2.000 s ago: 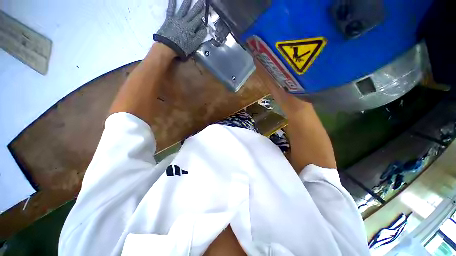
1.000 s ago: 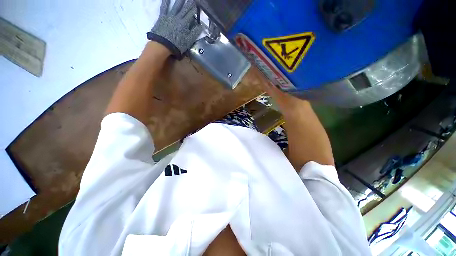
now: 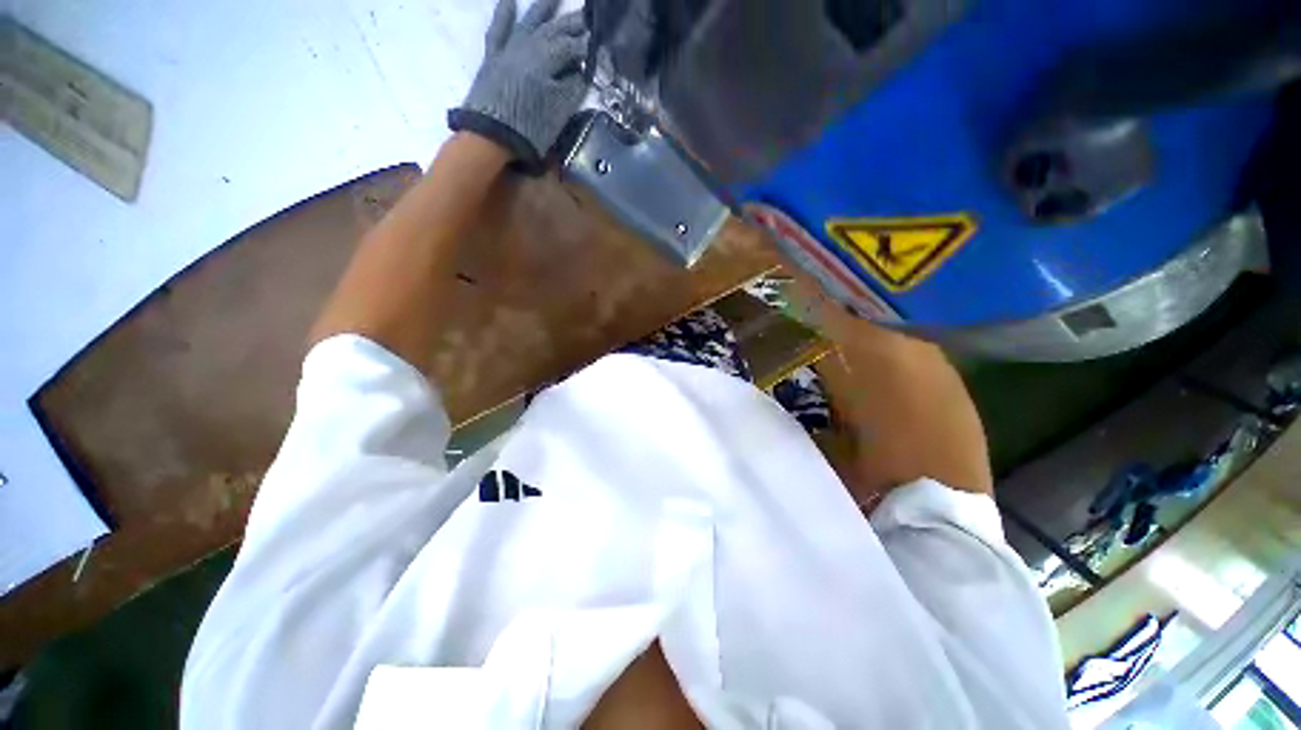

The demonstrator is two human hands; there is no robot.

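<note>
The blue and black cutting machine (image 3: 913,157) fills the upper right, with its yellow warning triangle showing. Its silver base plate (image 3: 649,190) lies at the lay's edge, over the brown table. My left hand (image 3: 528,79), in a grey glove, rests flat with fingers spread on the white marker paper (image 3: 328,86), close beside the base plate and the knife guide. Dark fabric shows as a thin edge under the paper. My right hand is hidden behind the machine motor; only the forearm shows, so its grip cannot be seen.
A grey-beige cloth weight (image 3: 72,111) lies on the paper at upper left. The brown table (image 3: 214,371) shows along a curved cut edge. Another piece of white-topped lay (image 3: 43,506) is at the left edge. Scraps lie below the table and along the right.
The machine's motor body has tilted and shifted right and down in view. The base plate and my gloved left hand have moved slightly right.
</note>
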